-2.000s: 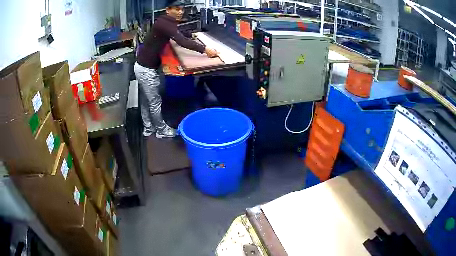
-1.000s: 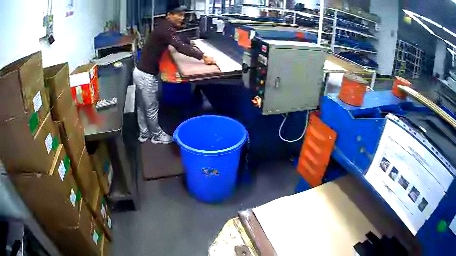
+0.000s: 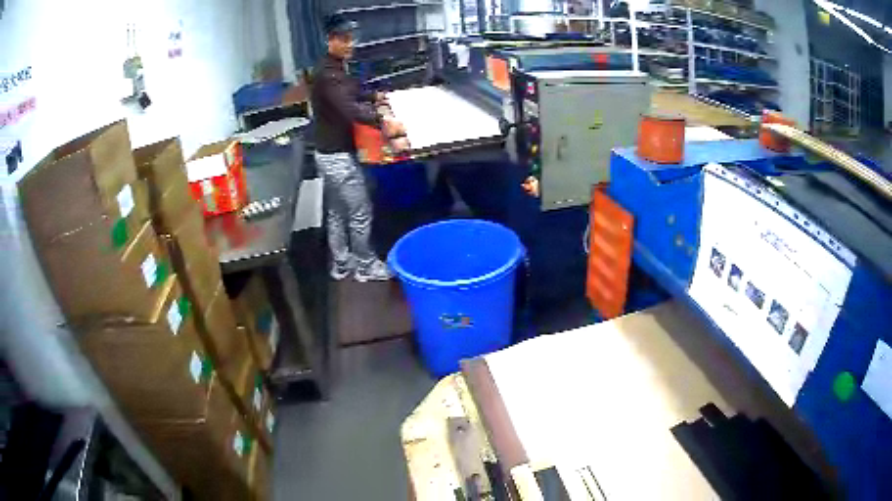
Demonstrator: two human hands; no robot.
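Neither of my hands is in the picture. The cream cutting board (image 3: 577, 391) lies in front of me at the lower right. A black strip stack (image 3: 748, 455) with stepped ends lies on it, cut off by the bottom edge. The end of a pale board with dark slots (image 3: 559, 481), perhaps the steel-rule die, shows at the bottom edge. Short dark pieces (image 3: 479, 479) lie beside it on the worn front ledge (image 3: 427, 440).
The blue press beam (image 3: 665, 220) with a paper notice (image 3: 768, 279) stands at the right. A blue waste bin (image 3: 458, 303) stands beyond the board. Stacked cartons (image 3: 147, 362) line the left. Another person (image 3: 342, 127) stands at a far table beside a grey cabinet (image 3: 592, 142).
The view has shifted, so more of the board, black stack and front ledge shows. The pale slotted board end has come into view. The other person's arms are closer to their body.
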